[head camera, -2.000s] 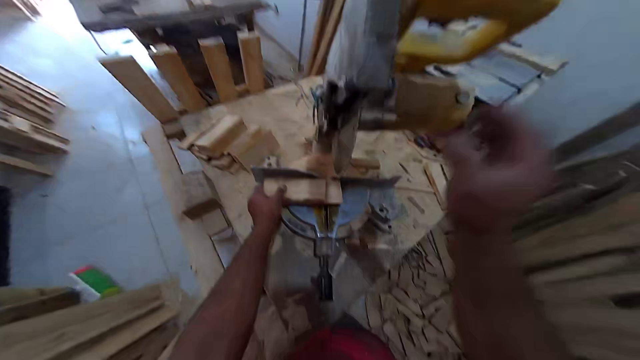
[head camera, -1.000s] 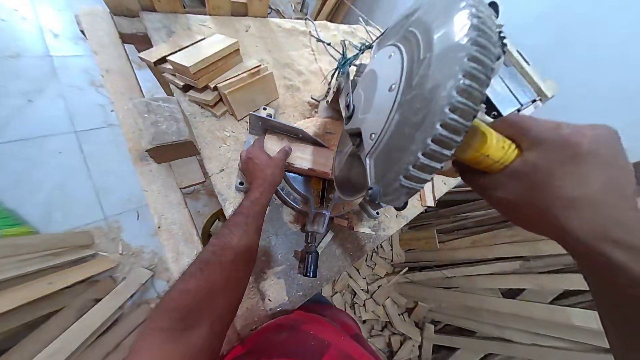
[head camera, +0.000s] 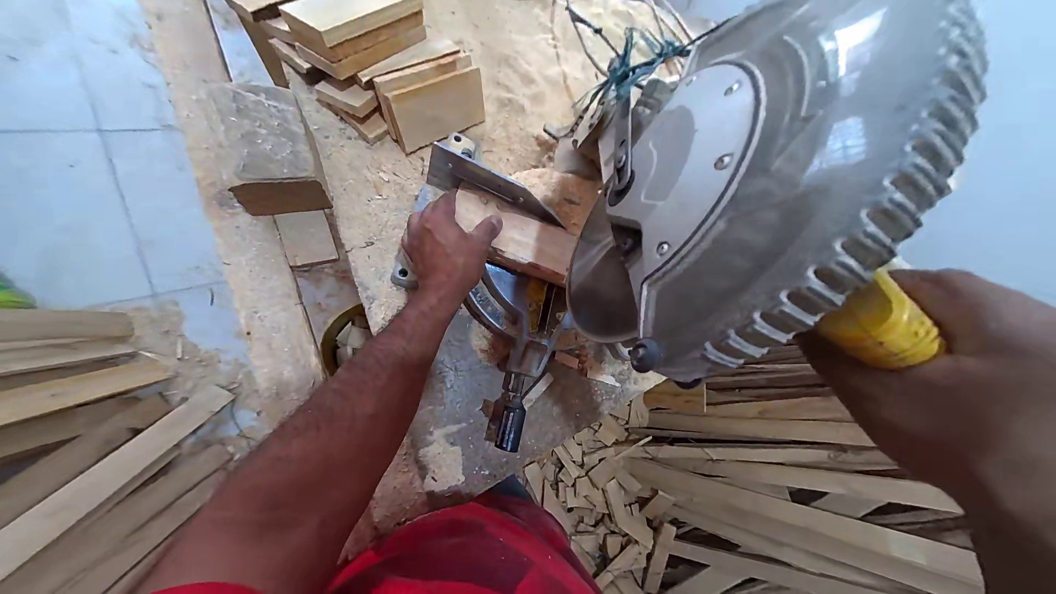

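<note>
My left hand (head camera: 450,247) grips a short wooden board (head camera: 524,239) and presses it against the metal fence (head camera: 499,186) of a miter saw. My right hand (head camera: 949,346) is closed round the saw's yellow handle (head camera: 887,326) at the right. Between the hands, the saw's large metal blade guard (head camera: 792,148) covers the board's right end, so the blade and the cut line are hidden. The black miter lock knob (head camera: 510,425) points toward me from the saw's base.
Cut wooden blocks (head camera: 437,103) are stacked behind the fence on the sawdust-covered bench. A worn wooden block (head camera: 276,148) lies left of the saw. Offcuts (head camera: 606,487) and long wooden strips (head camera: 784,495) heap at lower right; more strips (head camera: 99,445) lie at lower left.
My right hand, blurred and off the handle two seconds ago, has taken hold of the yellow handle. The saw head has come down beside the board. My left hand stays on the board.
</note>
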